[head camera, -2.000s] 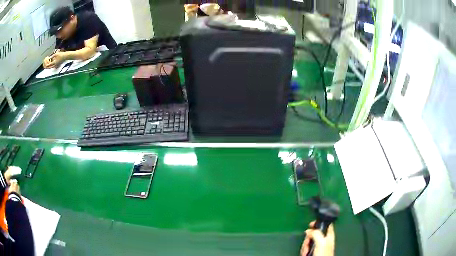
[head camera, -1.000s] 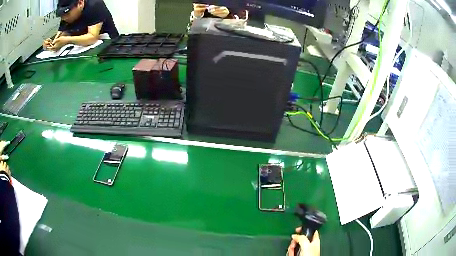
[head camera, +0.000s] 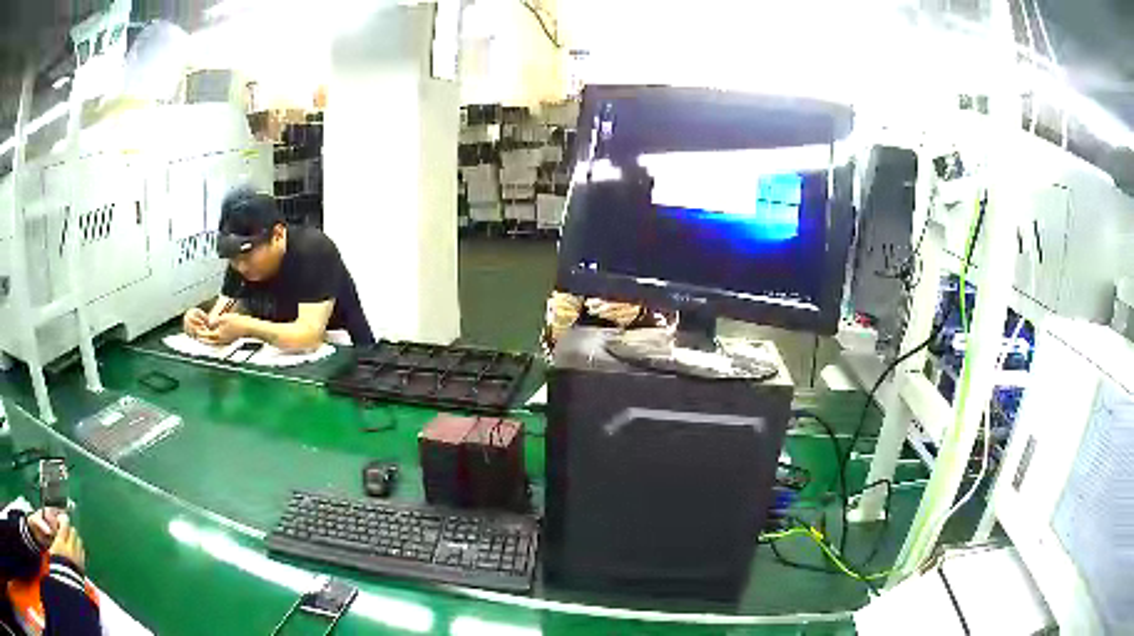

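Neither of my hands shows, and the barcode scanner is out of the picture. A phone frame (head camera: 328, 599) lies on the glossy green strip at the bottom edge, its dark camera-end block at the top and its lower part cut off. At the far left, another person's hands hold a phone frame (head camera: 52, 482) upright.
A black keyboard (head camera: 404, 539), mouse (head camera: 379, 477), dark brown box (head camera: 474, 461) and computer tower (head camera: 665, 485) stand behind the pale rail. A lit monitor (head camera: 704, 205) is above the tower. A person (head camera: 289, 280) sits beyond. White sheet (head camera: 898, 617) and cabinet are at right.
The view has tilted up, bringing the monitor in and my right hand with the scanner out at the bottom. The right-hand phone frame has also left the view. The other person's hands now hold a frame upright.
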